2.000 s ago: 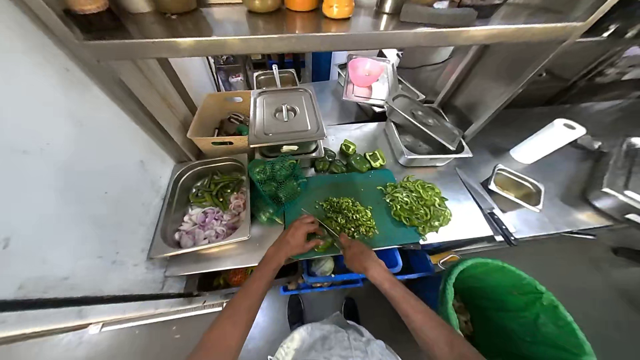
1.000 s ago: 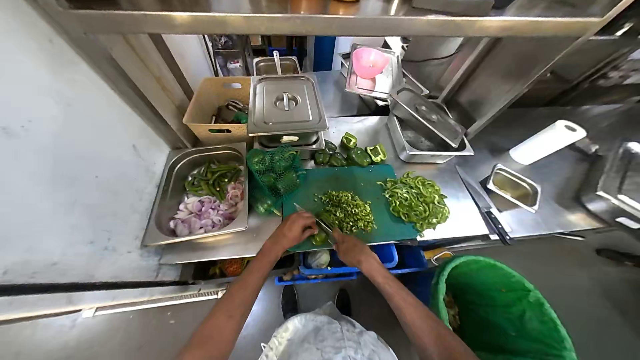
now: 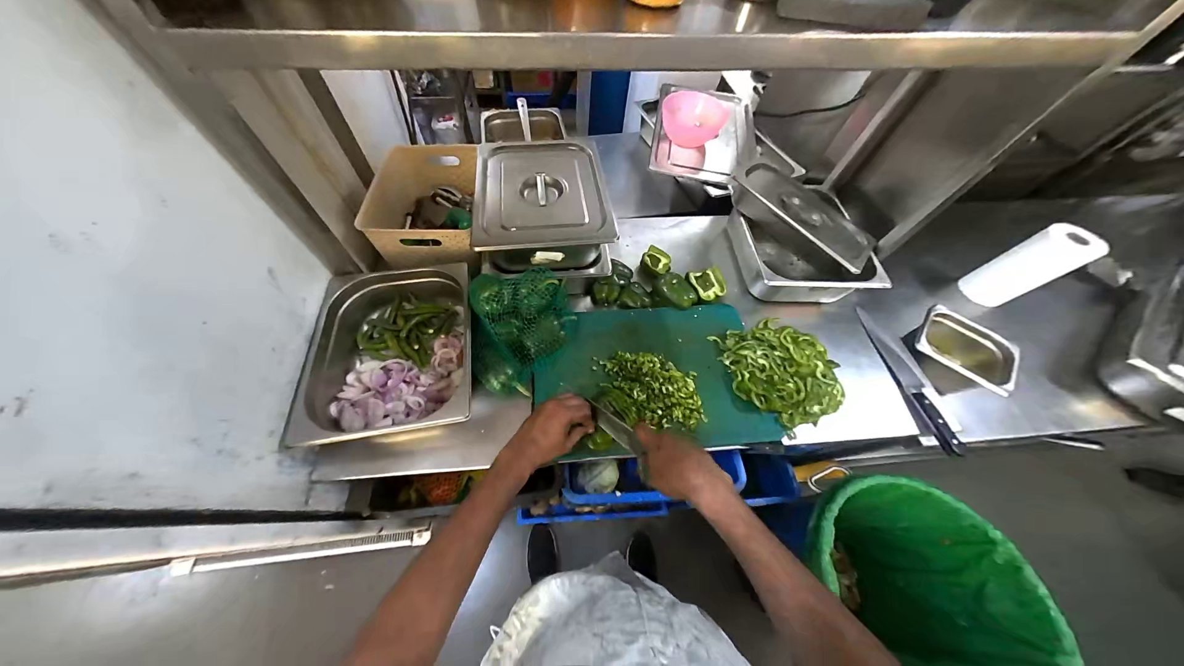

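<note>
My right hand [image 3: 680, 462] grips a kitchen knife [image 3: 614, 427], its blade angled up and left over the near edge of a green cutting board [image 3: 647, 329]. Beside the blade tip, my left hand [image 3: 553, 427] has its fingers bent down at the board; whether it pinches a piece of green pepper is hidden. Chopped green pepper [image 3: 653, 390] is heaped just beyond the knife. Sliced green pepper strips [image 3: 782, 372] lie at the board's right edge. Halved and whole green bell peppers [image 3: 675, 290] sit behind the board.
Left of the board are a green mesh bag [image 3: 524, 319] and a steel pan [image 3: 310, 407] of onions and green chillies. A lidded steel container [image 3: 544, 196] stands behind. A larger knife [image 3: 893, 356] lies at right, above a green-lined bin [image 3: 962, 555].
My hands stay at the near edge of the board, with the knife still in the right one. Nothing else has plainly moved.
</note>
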